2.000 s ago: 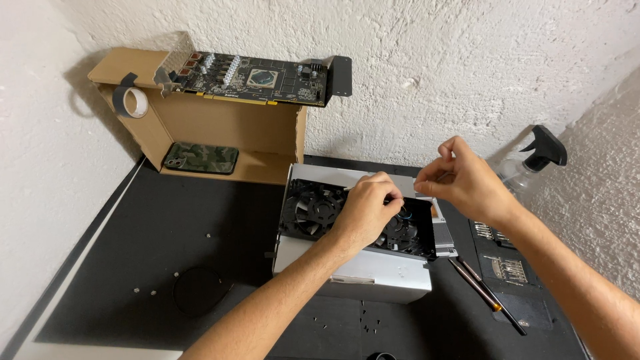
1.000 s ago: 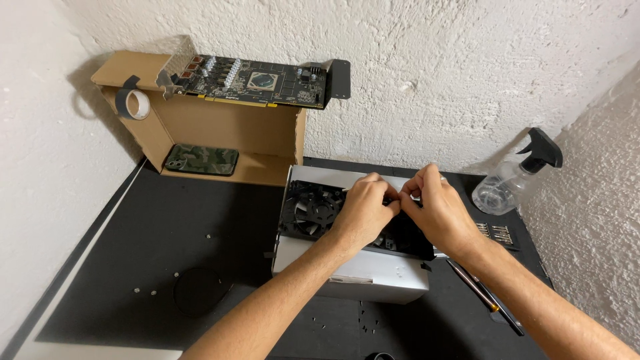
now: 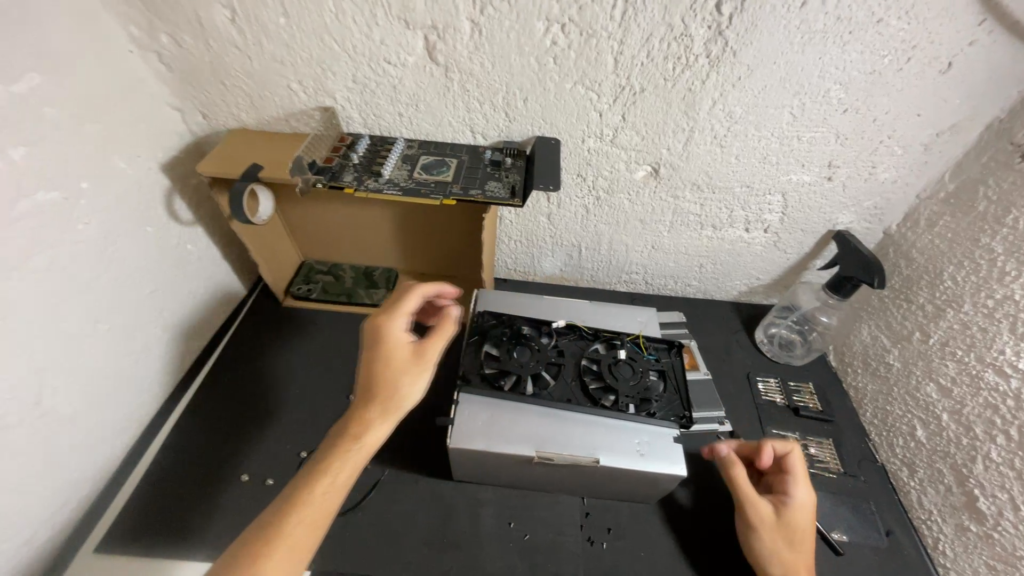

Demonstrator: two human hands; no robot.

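Observation:
A black graphics card fan shroud (image 3: 572,372) with two fans and thin wires lies on a silver-grey box (image 3: 560,436). A metal heatsink (image 3: 706,396) shows at the shroud's right end. My left hand (image 3: 412,348) hovers at the box's left edge, thumb and fingers curled close; whether something small is pinched there cannot be told. To the lower right of the box is my right hand (image 3: 760,488), its thumb and index finger near each other above a dark screwdriver (image 3: 830,538), which it partly hides. I cannot tell if this hand holds anything.
A bare graphics card circuit board (image 3: 440,168) rests on an open cardboard box (image 3: 352,228) with a tape roll (image 3: 258,202) and a camouflage-cased phone (image 3: 344,283). Rightward stand a spray bottle (image 3: 808,320) and screwdriver bits (image 3: 820,452). Small screws (image 3: 596,532) lie in front.
Both hands have parted from over the fan shroud, the left toward the left and the right toward the lower right. Both fans and their wires now show.

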